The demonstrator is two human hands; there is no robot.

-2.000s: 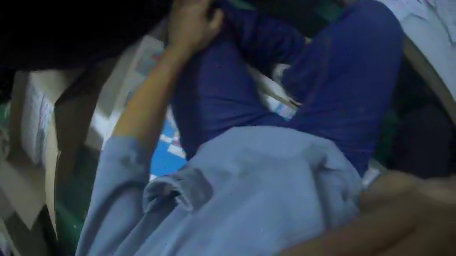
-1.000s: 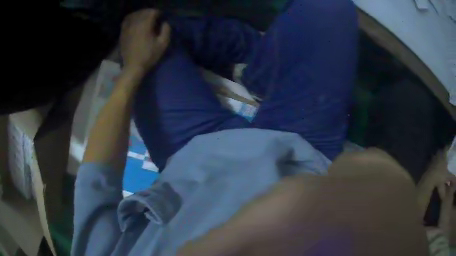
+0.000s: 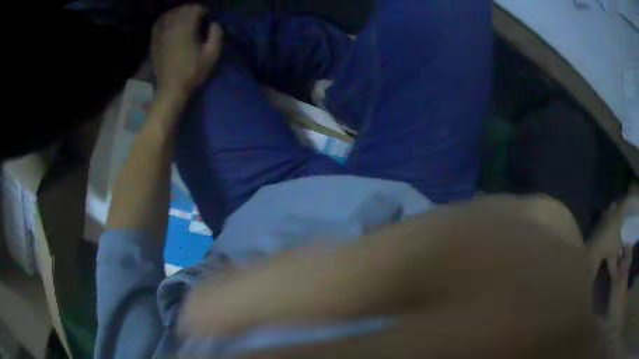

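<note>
My left hand rests on my left knee at the upper left, palm down, thumb apart from the fingers. No object shows in it. A large, badly blurred skin-coloured shape, which looks like my right hand and forearm, crosses the lower right close to the camera. Its fingers cannot be made out, nor whether it holds anything. My dark blue trousers and pale blue shirt fill the middle. A blue-and-white printed sheet or box shows low beside my left thigh.
Open corrugated boxes stand at the left edge. A white work surface with papers is at the upper right. Another person's hands show at the right edge with something pale. A large black area covers the upper left.
The blurred right arm has swept left across my lap. The view has shifted, so my legs and left hand appear further left. My left hand stays on the knee.
</note>
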